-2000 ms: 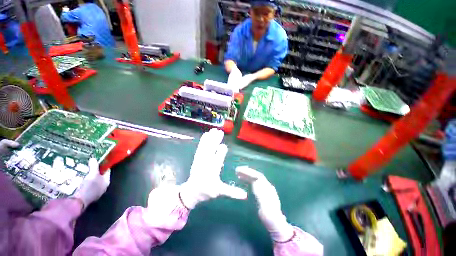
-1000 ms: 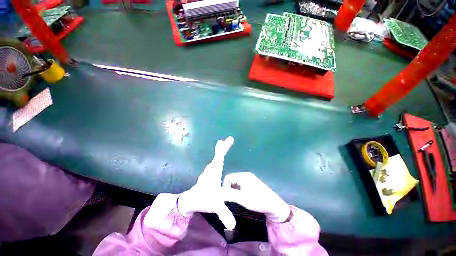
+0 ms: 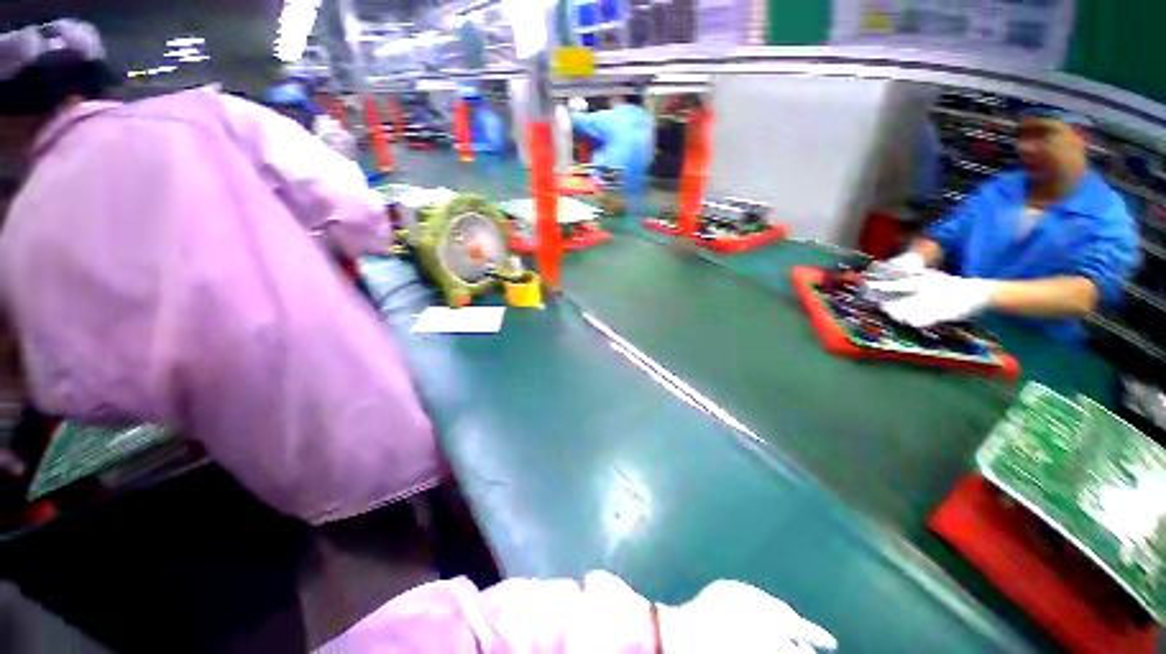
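My left hand, in a white glove with a pink sleeve, is at the bottom edge over the dark green bench. It is blurred and partly cut off, so I cannot tell how its fingers are set. My right hand is out of the picture. A green circuit board lies solder side up on a red foam pad at the right edge. Another circuit board, parts side up on a red pad, is under the gloved hands of a person across the bench.
A person in a pink smock bends at the left, with a green board low beside them. A green fan, a white sheet and a red-wrapped post stand or lie ahead. A person in blue is across the bench.
The view has swung left and up. My right hand and the black parts tray have left the picture. My left hand is now at the bottom edge. The person in pink shows more fully.
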